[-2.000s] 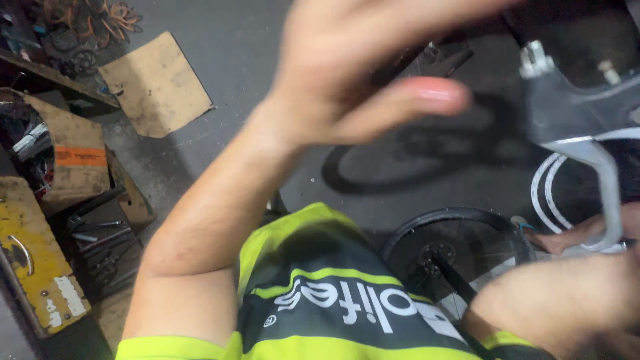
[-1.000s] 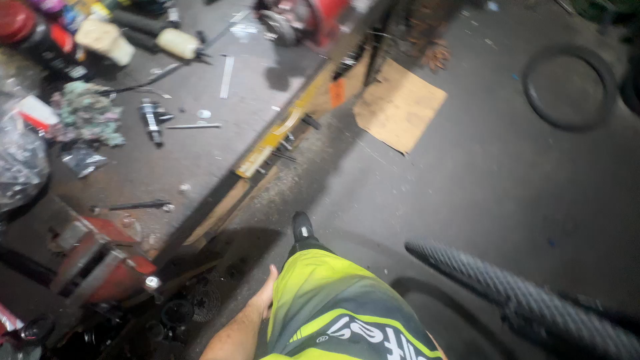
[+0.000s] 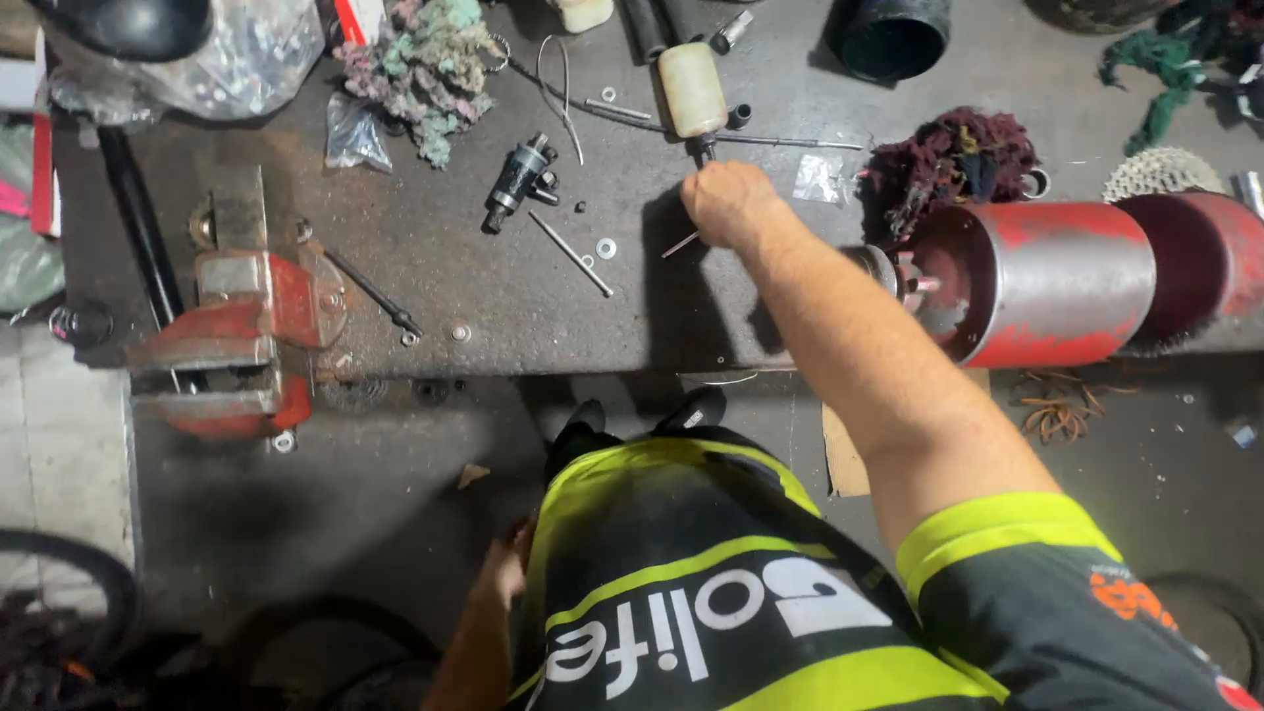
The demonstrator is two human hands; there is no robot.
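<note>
My right hand [image 3: 729,202] reaches over the workbench, its fingers closed around the dark neck of a tool with a cream plastic end [image 3: 691,91]. That end points away from me, beside black tubes. A thin metal rod [image 3: 680,245] shows just below the fist. Left of the hand lie a black and silver cylindrical part [image 3: 517,184], a metal rod [image 3: 571,254] and a washer [image 3: 605,248]. My left hand [image 3: 511,563] hangs low beside my shirt, partly hidden and dim; its fingers cannot be made out.
A red bench vise [image 3: 242,326] is at the bench's left edge. To the right are a large red and bare-metal cylinder [image 3: 1062,281], a dark red rag [image 3: 963,163] and a bicycle cassette [image 3: 1165,173]. A black container [image 3: 889,39] stands farther back. Cardboard [image 3: 844,449] lies below the bench edge.
The view has swung from the floor and bench end to straight over the bench. My right arm is now stretched across it, with the hand closed on the cream-ended tool.
</note>
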